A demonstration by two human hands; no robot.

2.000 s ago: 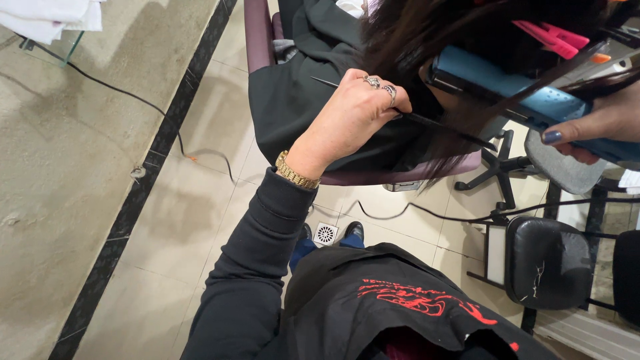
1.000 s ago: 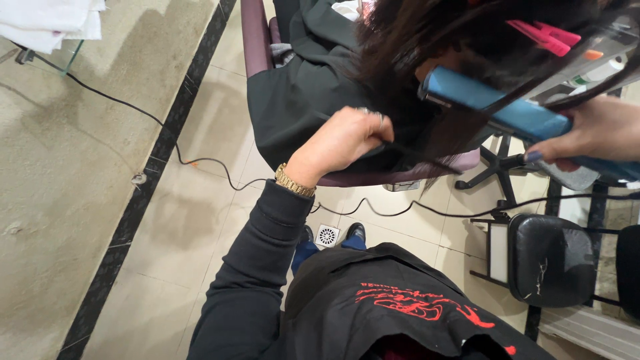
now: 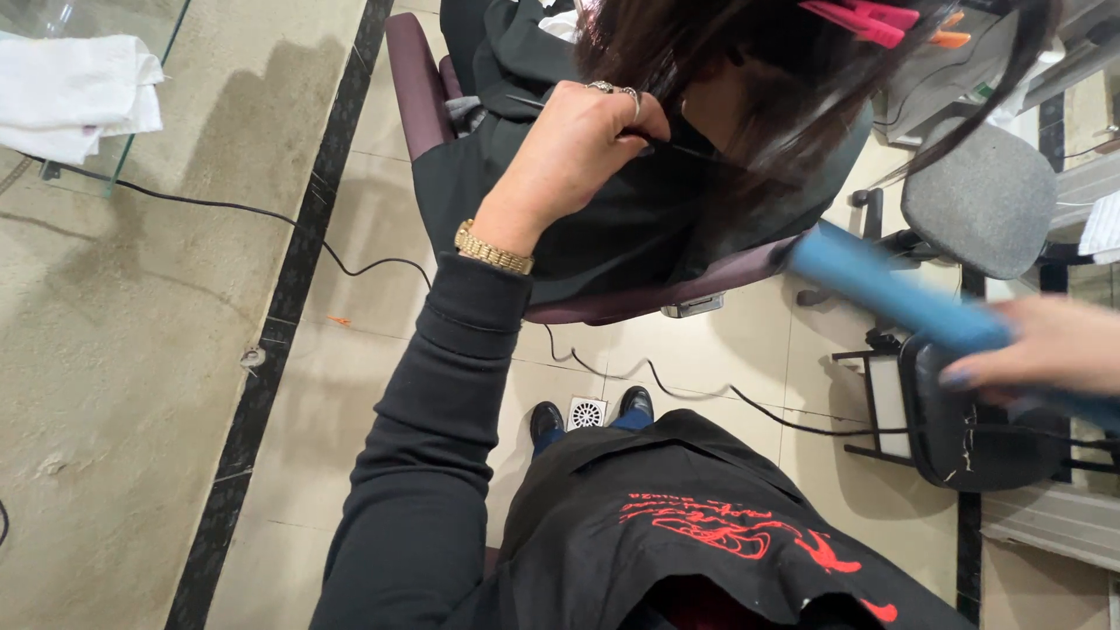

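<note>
My left hand (image 3: 582, 149), with rings and a gold watch at the wrist, is closed on a thin dark tail comb; its pointed tail (image 3: 525, 102) sticks out to the left. Beside it hangs the long dark hair (image 3: 787, 114) of a seated person in a black cape (image 3: 612, 236). Pink and orange clips (image 3: 862, 19) sit in the hair. At the right my right hand (image 3: 1041, 346) holds a blue hair straightener (image 3: 901, 280), blurred, below and to the right of the hair. Whether its plates are together I cannot tell.
The purple salon chair (image 3: 416, 79) stands ahead of me. A black cable (image 3: 787, 426) runs over the tiled floor near my shoes. A grey stool (image 3: 980, 197) and a black padded chair (image 3: 945, 420) stand at the right. White towels (image 3: 74, 96) lie on a glass shelf at the upper left.
My right hand and the straightener have moved away from the hair, down and to the right. Earlier the straightener was at the hair. My left hand stays near the hair's lower left side.
</note>
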